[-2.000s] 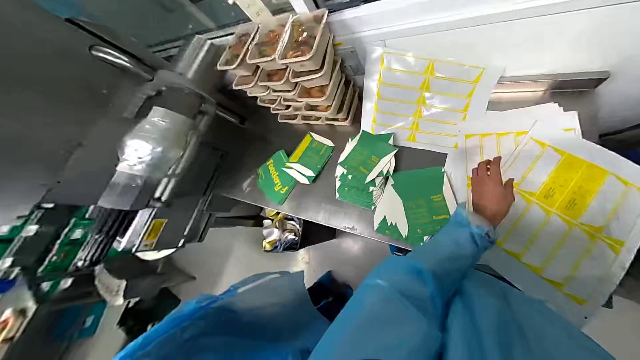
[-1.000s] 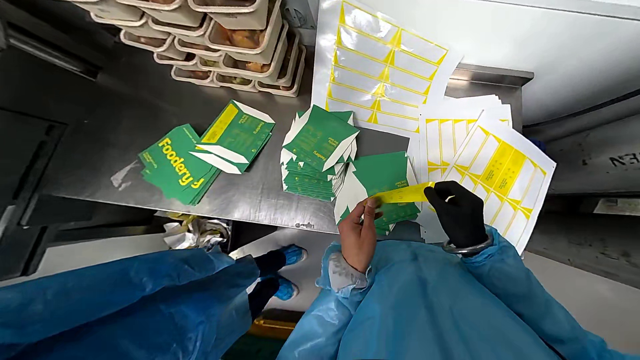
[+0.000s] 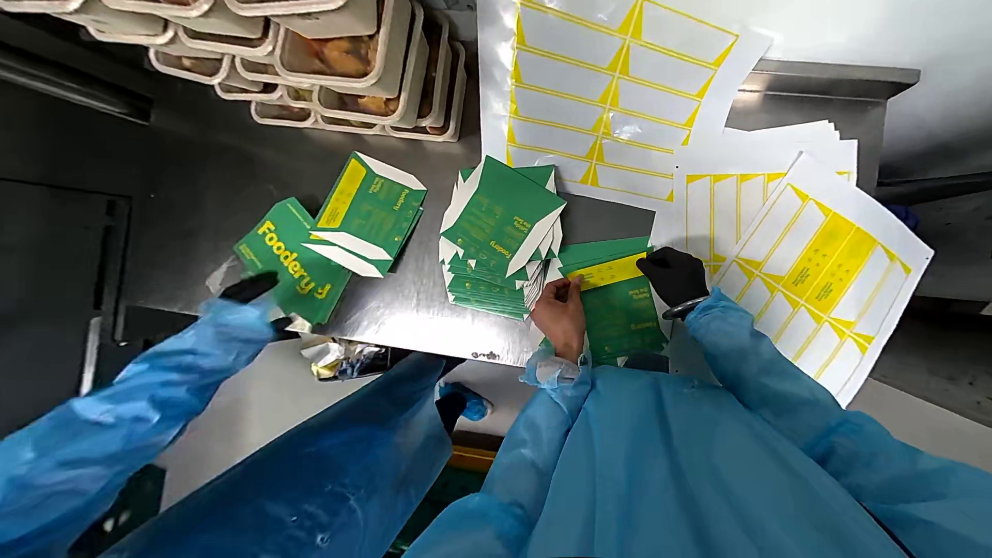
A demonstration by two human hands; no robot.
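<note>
My left hand (image 3: 561, 316), bare, pinches the left end of a yellow sticker (image 3: 608, 271). The sticker lies along a green card sleeve (image 3: 625, 314) on top of a pile at the table's front edge. My right hand (image 3: 676, 277), in a black glove, grips the sticker's right end. Left of my hands stands a taller stack of green sleeves (image 3: 504, 221) with white flaps. To the right lie sheets of yellow labels (image 3: 829, 263), overlapping, the top one with several labels gone. Another label sheet (image 3: 612, 85) lies behind.
A co-worker's gloved hand (image 3: 252, 291) touches green sleeves (image 3: 291, 260) at the left, beside another small pile with a yellow sticker (image 3: 368, 205). Stacked food trays (image 3: 349, 66) stand at the back left. The steel table (image 3: 434, 325) ends just before my body.
The yellow sticker, held in the air between my hands a second ago, now lies against the top sleeve. The co-worker's arm has come to the sleeves at the left.
</note>
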